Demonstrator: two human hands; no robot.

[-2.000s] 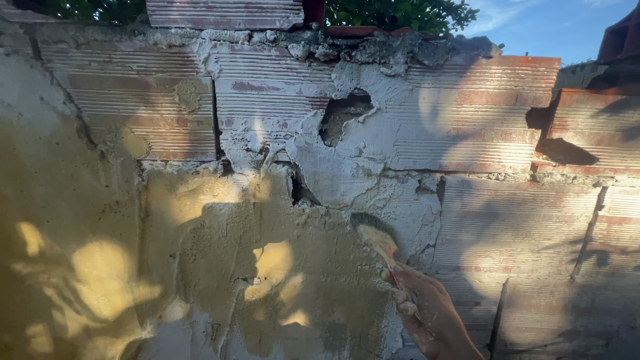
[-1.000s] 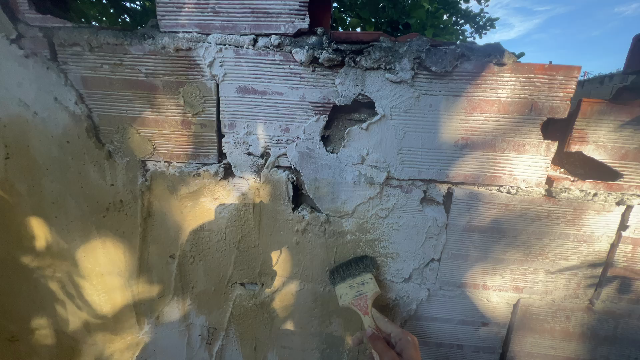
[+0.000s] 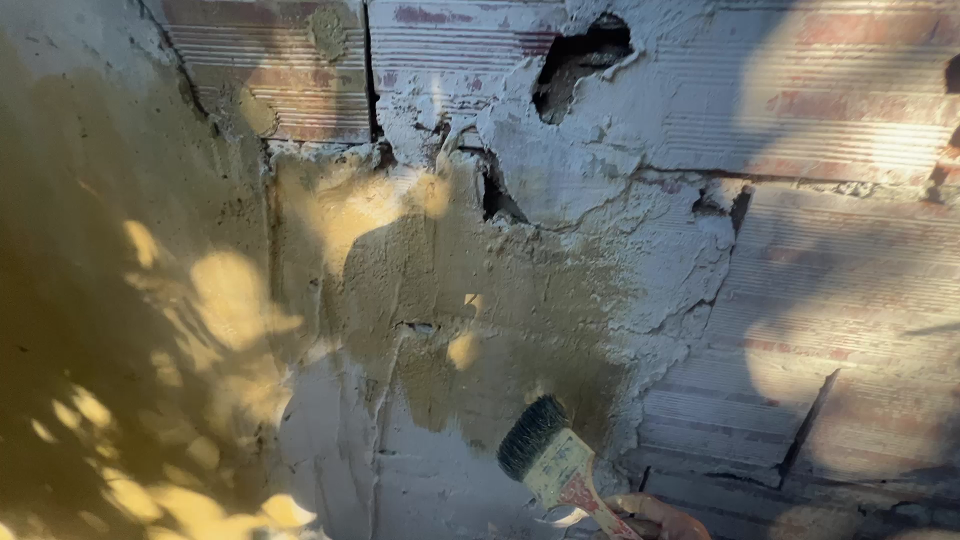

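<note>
At the lower right of the middle, my right hand (image 3: 649,517) is shut on the handle of a wide flat paintbrush (image 3: 559,465). The brush has dark bristles and a pale, paint-smeared head, and tilts up to the left. Its bristles are at the lower part of a hollow-brick wall (image 3: 810,262). Around them, yellow-ochre paint (image 3: 525,360) covers rough plaster, with pale grey plaster (image 3: 420,480) below and to the left of the brush. My left hand is not in view.
A large ragged hole (image 3: 581,64) opens in the upper wall, with a narrower gap (image 3: 495,187) below it. Ribbed bricks with cracked joints (image 3: 806,427) lie to the right. Yellow paint (image 3: 90,225) spreads over the left side under patches of sunlight.
The brush in my right hand has moved down the wall from beside the pale plaster to the lower painted part. The view has tilted down and come closer.
</note>
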